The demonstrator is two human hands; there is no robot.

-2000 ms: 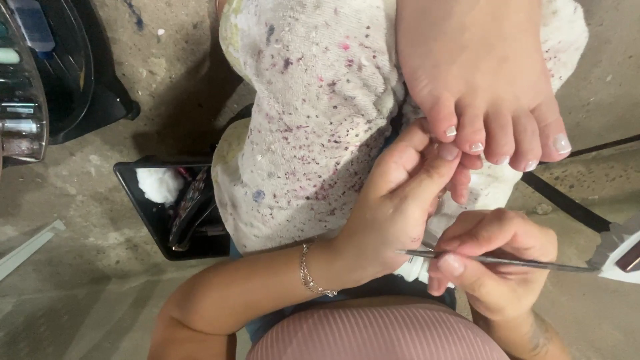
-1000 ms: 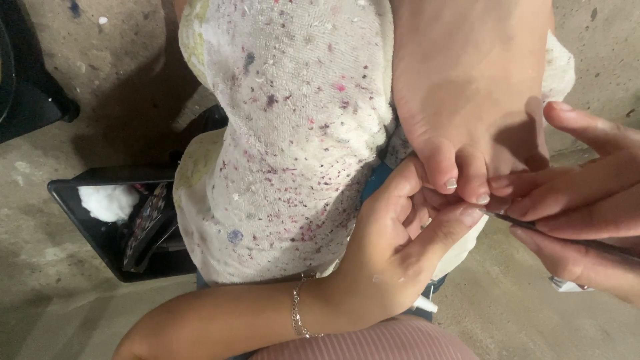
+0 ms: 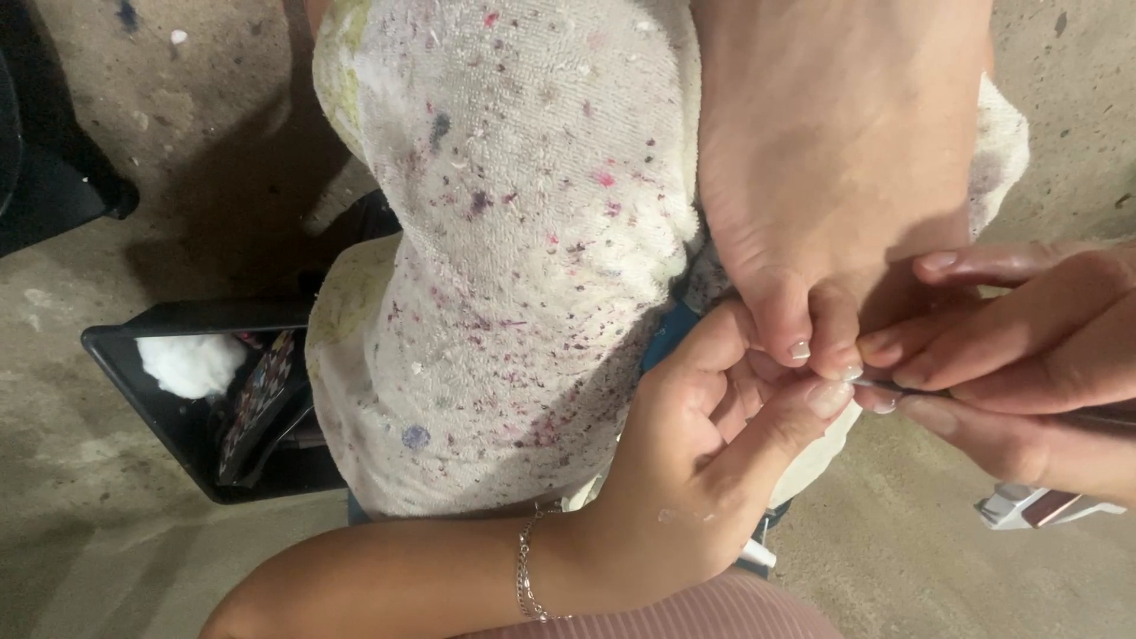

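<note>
Another person's bare foot point(image 3: 843, 133) rests on a stained white towel point(image 3: 524, 266), toes toward me, with pale polish on the toenails. My left hand point(image 3: 719, 444), a chain bracelet at its wrist, holds the small toes between thumb and fingers. From the right, my right hand point(image 3: 1029, 355) grips a thin dark-handled tool point(image 3: 923, 389), perhaps a fine brush. Its tip is at the nail of the second small toe from the left. The fingers of my right hand lie against the neighbouring toes, and the larger toes are mostly hidden under them.
A black plastic bin point(image 3: 151, 426) at the left holds white cotton point(image 3: 191, 364) and a patterned pouch point(image 3: 257, 399). Part of a black object point(image 3: 62, 195) stands at the upper left. A white tube tip point(image 3: 757, 555) shows below my left hand, and a white packet point(image 3: 1047, 508) lies at lower right.
My right hand has moved from near my left wrist up to the toes, bringing the tool's tip to a nail. My left hand stays at the toes. The view has shifted.
</note>
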